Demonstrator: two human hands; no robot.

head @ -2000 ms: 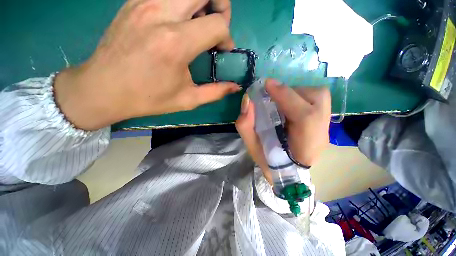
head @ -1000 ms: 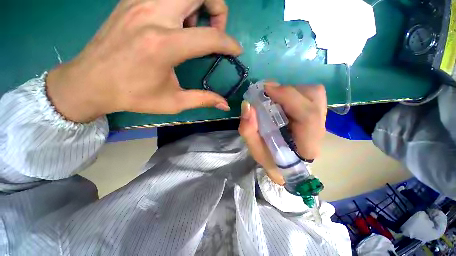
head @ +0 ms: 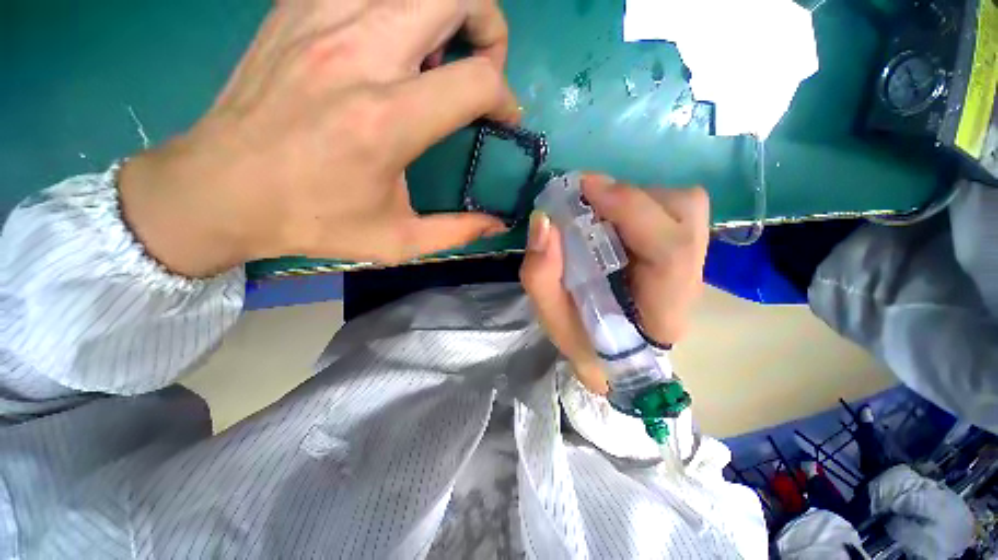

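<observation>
A small black open rectangular frame [head: 473, 175] is held slightly tilted above the green mat's front edge. My left hand [head: 317, 142] grips it between thumb and index finger at its upper and lower edges. My right hand [head: 646, 246] holds a clear dispensing syringe [head: 604, 293] like a pen, its front end pointing up and left at the frame's right side. The syringe has a green cap [head: 660, 403] at its rear end with a clear hose below it. The needle tip is too small to make out, so I cannot tell whether it touches the frame.
A flat white irregular piece [head: 744, 55] lies on the green mat [head: 591, 44]. A dark dispenser with a round gauge [head: 914, 82] and yellow label stands at the right. A clear hose loop hangs over the mat edge. Another person's grey sleeve [head: 908, 284] is at the right.
The frame has been turned between my left fingers, from level to diamond-like to slightly tilted. The syringe has shifted slightly with my right hand. The view has moved a little.
</observation>
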